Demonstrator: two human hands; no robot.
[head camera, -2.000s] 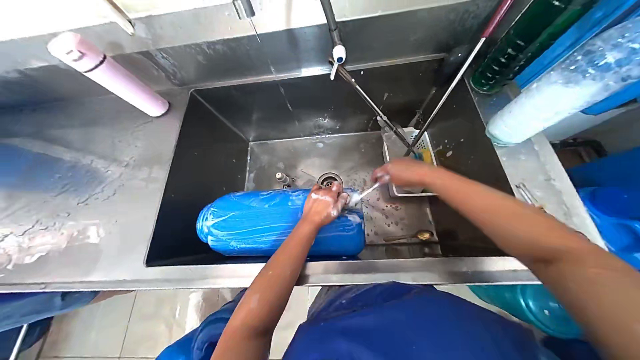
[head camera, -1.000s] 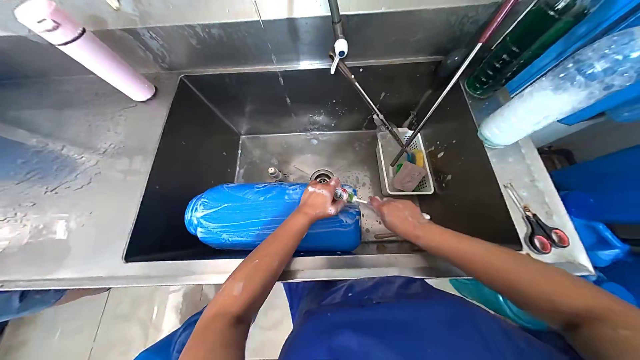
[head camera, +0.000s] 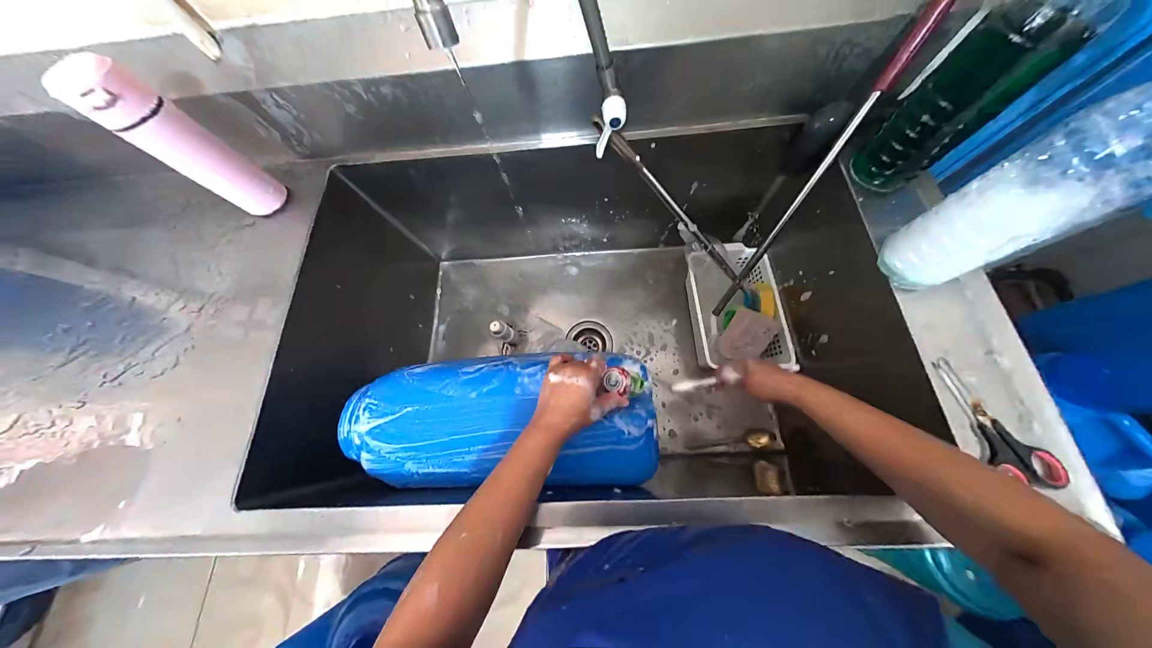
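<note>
A large blue soapy container (head camera: 450, 423), seemingly a plastic jug, lies on its side against the front of the steel sink (head camera: 360, 270). Near its right end, my left hand (head camera: 572, 387) holds a small red, white and green object (head camera: 621, 382), perhaps a cap, with suds on the fingers. To the right, my right hand (head camera: 751, 376) grips a thin white-tipped brush (head camera: 695, 384), its tip a short gap from the small object. Just behind that hand stands a white plastic basket (head camera: 702, 315) with a sponge (head camera: 747, 333) in it.
Two long metal rods (head camera: 814, 180) lean into the basket. Water runs from a tap (head camera: 436, 25) at the back. A pink bottle (head camera: 171, 135) lies at left; scissors (head camera: 999, 432) and large bottles (head camera: 1017, 198) are at right. The drain (head camera: 589, 337) is behind the container.
Two seconds ago the brush was against the spot at my left hand; now my right hand holds it a little apart. My left hand stays on the container.
</note>
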